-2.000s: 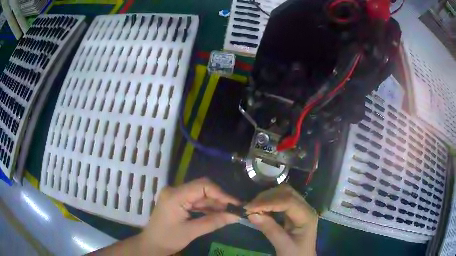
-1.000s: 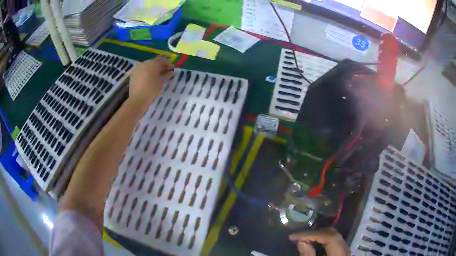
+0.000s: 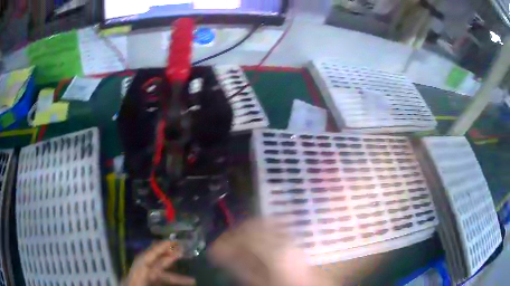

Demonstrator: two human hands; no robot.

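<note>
The black test fixture [image 3: 176, 117] stands left of centre, with its thick red handle [image 3: 180, 50] upright. A red wire runs down to the small metal block [image 3: 170, 222] at its front. My left hand [image 3: 159, 267] is at the fixture's front edge, fingers just below the block and cut off by the bottom edge. My right hand [image 3: 260, 251] is strongly blurred, right of the block and over the near left corner of the right parts tray [image 3: 346, 254]. No module shows in either hand; the blur and the fingers hide what they may hold.
A white tray with mostly pale slots [image 3: 58, 206] lies left of the fixture. Another tray [image 3: 246, 100] lies behind it. Stacked trays stand at the back right [image 3: 374, 100] and far right [image 3: 467, 201]. A monitor [image 3: 193, 11] is behind. Yellow slips [image 3: 50, 113] lie at left.
The view has swung to the right. My left hand has come from the left tray's top edge to the fixture's front. My right hand is now beside the right tray.
</note>
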